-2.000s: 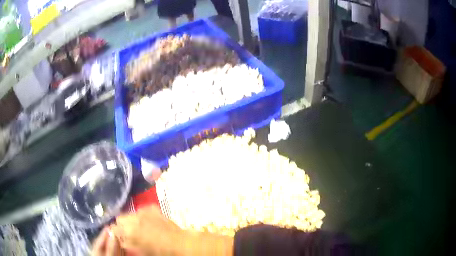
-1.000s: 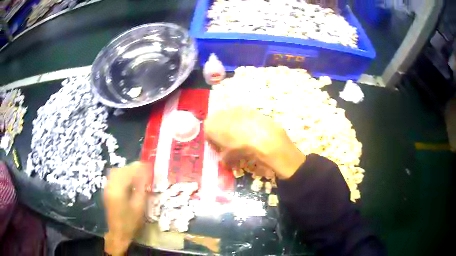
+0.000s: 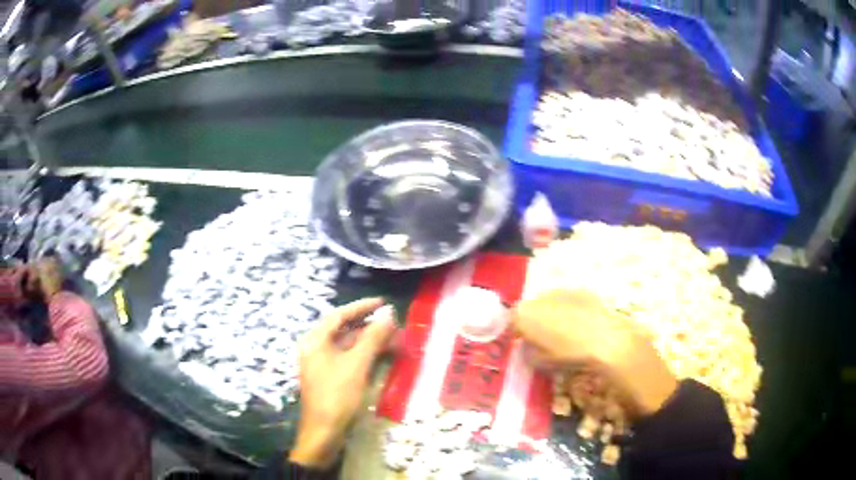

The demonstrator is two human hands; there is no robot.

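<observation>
A red plastic sheet [image 3: 422, 349] with white stripes lies in front of me. A small round whitish dish [image 3: 481, 313] sits on it. My left hand [image 3: 345, 361] is beside the sheet's left edge, with a small whitish piece between thumb and fingertips. My right hand [image 3: 587, 337] is over the left edge of the cream heap [image 3: 695, 323], near the dish; its fingertips are blurred and I cannot tell if they hold a piece. A grey-white heap [image 3: 249, 291] lies left. A cluster of whitish pieces [image 3: 436, 441] lies at the sheet's near edge.
A shiny metal basin [image 3: 413, 195] stands behind the sheet. A white bottle [image 3: 539, 223] stands by a blue tote [image 3: 648, 202] full of pieces. A white wad [image 3: 756, 277] lies at the right. Another person's striped sleeve [image 3: 80, 337] is at far left, beside mixed pieces [image 3: 122, 225].
The view has swung left and up, so the table things appear lower and further right. My left hand has turned up, and a small piece now shows in its fingertips.
</observation>
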